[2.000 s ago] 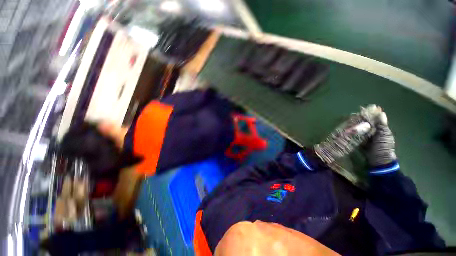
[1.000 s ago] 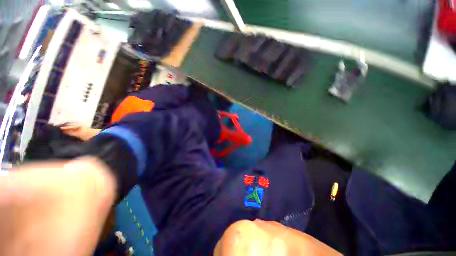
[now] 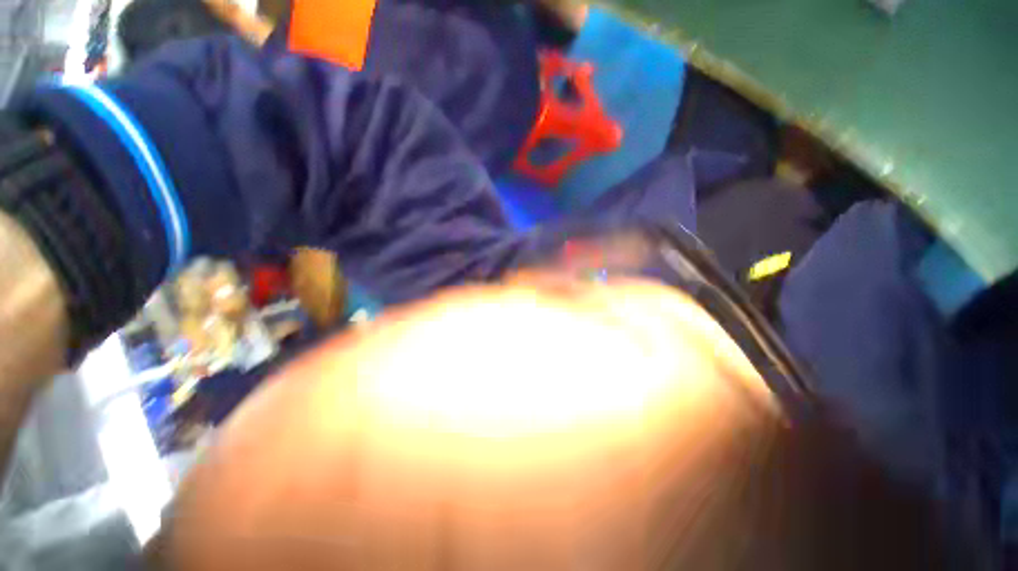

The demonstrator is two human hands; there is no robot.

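My left hand (image 3: 20,318) is bare, blurred and cut off by the left edge. Only skin near the wrist shows, beside a black wrist band (image 3: 65,218) and a dark blue cuff with a light blue stripe. Its fingers are hidden. My right hand is not in view; dark clothing shows on the right. The green bench top (image 3: 893,106) fills the upper right corner. A small grey patch (image 3: 884,5) on it is cut off by the top edge. A large, bright, blurred area of bare skin covers the lower middle.
A red plastic stool (image 3: 567,121) stands on the blue floor beyond my sleeve. A person in a navy jacket with an orange shoulder (image 3: 333,31) is at the top left. Blurred mixed items (image 3: 218,312) lie at the lower left.
The view has shifted, so the black housings and most of the bench have left it. My gloved hands were together; the gloves then lay on the bench. My bare left hand has moved to the left edge.
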